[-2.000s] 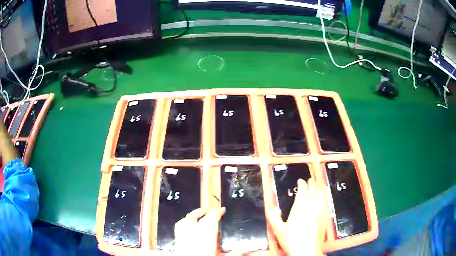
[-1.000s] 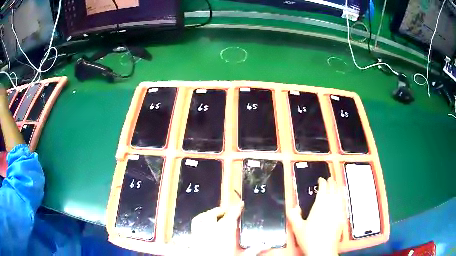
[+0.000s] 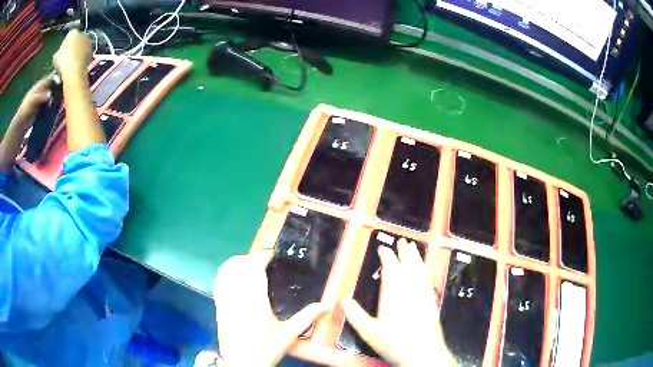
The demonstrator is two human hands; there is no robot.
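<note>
A salmon-orange phone tray [image 3: 290, 168] holds dark smartphones in two rows, most marked with a white "65". The front-row phone at the far right [image 3: 571, 326] shows a white screen. My left hand [image 3: 250, 312] lies at the left edge of the front-left phone [image 3: 306, 247], thumb near its lower end. My right hand [image 3: 401, 308] lies over the second front-row phone [image 3: 369, 269], fingers spread across its glass and right edge. Both hands are bare, washed out by light and cut off by the bottom edge. Their exact finger contact cannot be told.
At left a person in a blue sleeve [image 3: 57, 229] works over another orange tray [image 3: 147, 107] of phones. A black barcode scanner [image 3: 240, 63] lies behind on the green mat. Monitors [image 3: 530, 29] stand at the back. White cables hang at both sides, and a black device [image 3: 631, 204] lies at right.
The view has turned left, so the tray sits further right and tilted. My hands have moved from the middle and fourth front phones to the two leftmost ones. The far-right front phone turned from dark to white.
</note>
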